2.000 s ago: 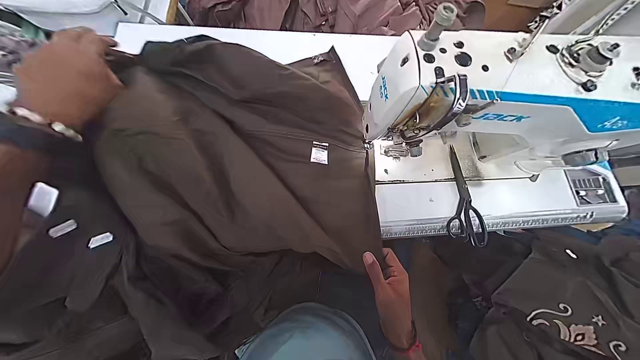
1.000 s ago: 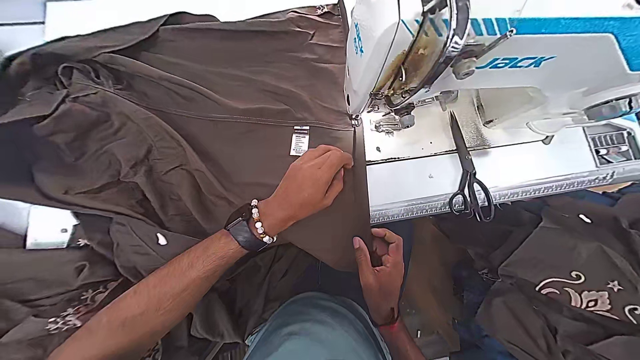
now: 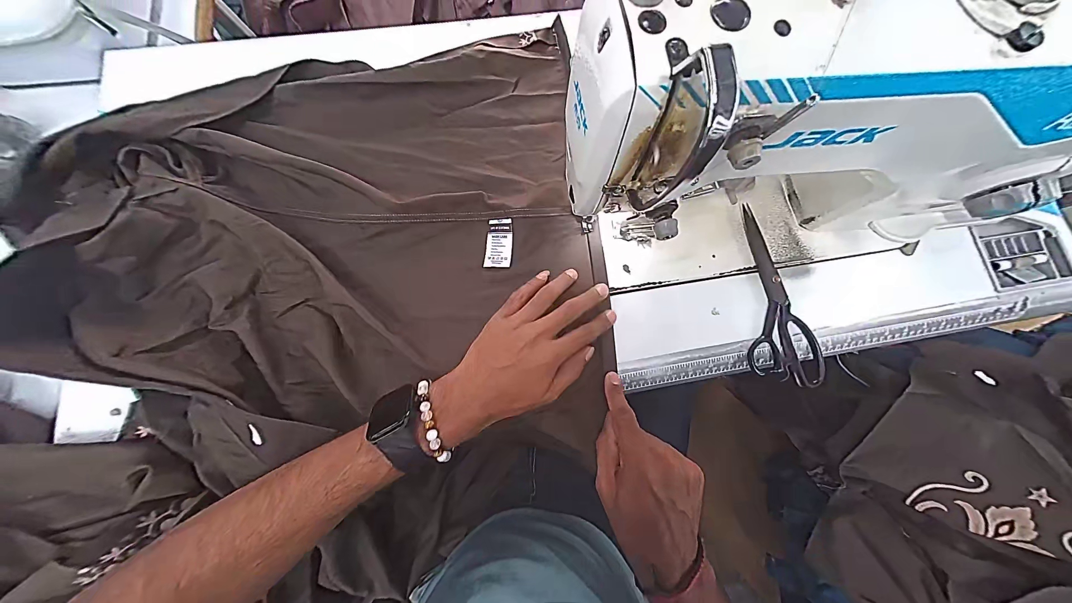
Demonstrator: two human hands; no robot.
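Dark brown fabric of a garment (image 3: 402, 293) lies spread over the sewing table, its hemmed right edge under the presser foot (image 3: 588, 224) of a white and blue Jack sewing machine (image 3: 712, 100). A small white care label (image 3: 498, 244) is sewn near a seam. My left hand (image 3: 523, 356), with a watch and a beaded bracelet, rests flat on the fabric, fingers apart, tips near the hem. At the hem's lower part, my right hand (image 3: 645, 481) touches the edge with its index finger; the fabric under its curled fingers is partly hidden, so its grip is unclear.
Black-handled scissors (image 3: 783, 322) lie on the machine bed, their handles over the ruler strip (image 3: 913, 320) at the table's front edge. Brown fabric with light embroidery (image 3: 997, 452) lies at the lower right. More embroidered brown fabric (image 3: 75, 494) is heaped at the lower left.
My left hand has come from the far left of the garment onto the fabric by the hem, and its fingers have since spread flat. The view has moved closer to the machine.
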